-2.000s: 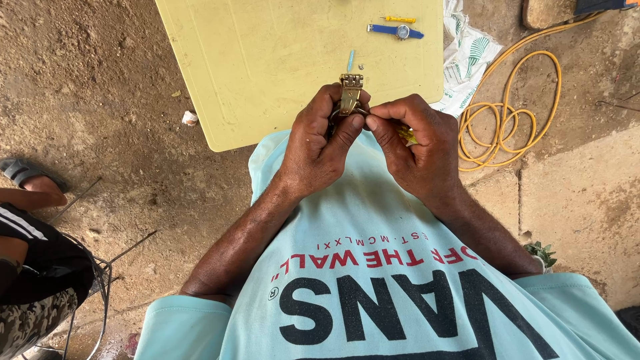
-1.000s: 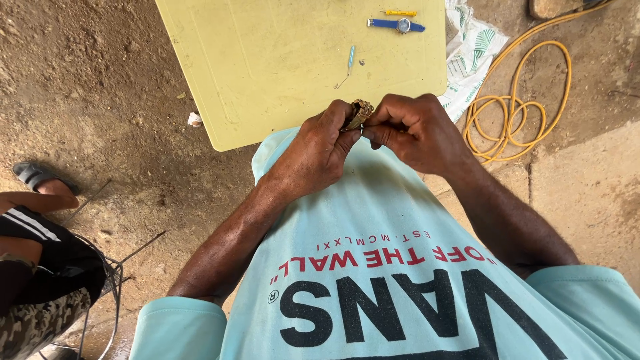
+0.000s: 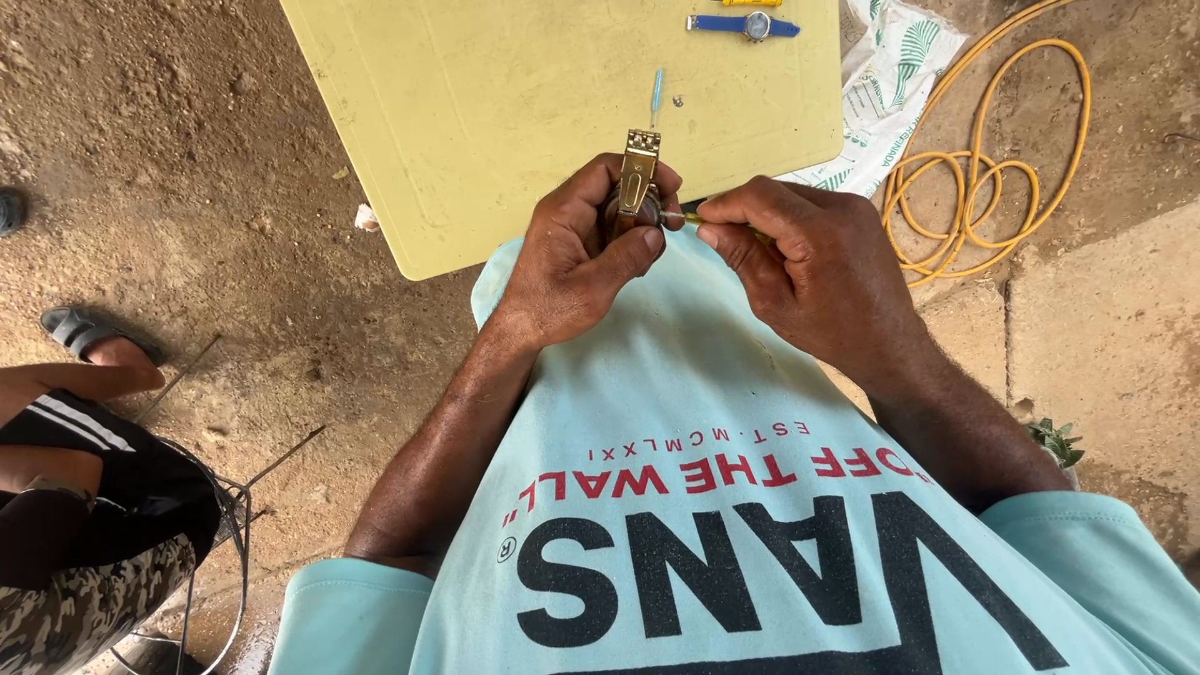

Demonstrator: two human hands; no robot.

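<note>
A gold-toned metal wristwatch [image 3: 638, 178] is held in my left hand [image 3: 581, 258], its bracelet clasp standing up between thumb and fingers. My right hand [image 3: 811, 262] pinches a small yellow-handled tool [image 3: 692, 217], perhaps a screwdriver; its thin tip meets the side of the watch case. Beyond my hands, on the yellow tabletop [image 3: 525, 122], lie a thin light-blue-handled tool [image 3: 657, 91] and a tiny metal piece [image 3: 678, 101]. A blue-strapped wristwatch [image 3: 757, 26] rests near the far edge beside a yellow object [image 3: 753, 2], cut off by the frame.
Coils of an orange-yellow hose or cable [image 3: 980, 169] lie on the ground at the right, by a printed plastic sack [image 3: 886, 89]. At the left sits another person [image 3: 84, 469] wearing grey sandals, near thin black wires or rods [image 3: 246, 497].
The gold watch has turned in my left hand, and its clasp now stands upright in view. The yellow-handled tool shows again between my right fingers.
</note>
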